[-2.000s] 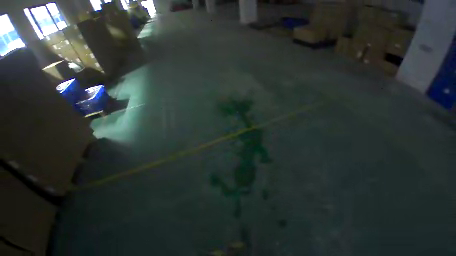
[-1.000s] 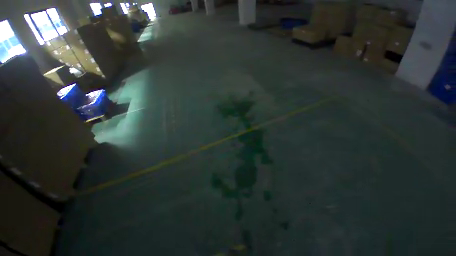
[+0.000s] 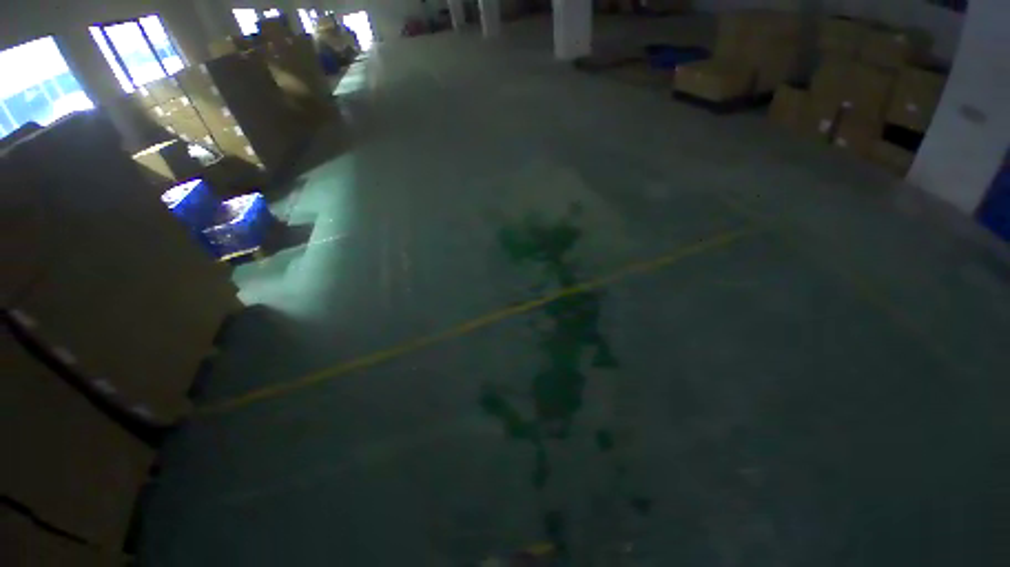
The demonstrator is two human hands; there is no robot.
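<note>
Neither my left hand nor my right hand is in the picture. Nearest in front of me is a dim green floor with darker green patches and a yellow line running across it. At the left edge stands a tall stack of brown cartons, with dark bands along it. A small yellowish thing at the bottom edge is cut off and too blurred to name.
Blue crates stand at the left beyond the near cartons, with more cartons behind them by the windows. Brown cartons are stacked at the back right beside a white pillar. A blue thing shows at the right edge.
The view has turned slightly left, so the cartons, blue crates and pillar sit a little further right in the picture. No object has visibly moved.
</note>
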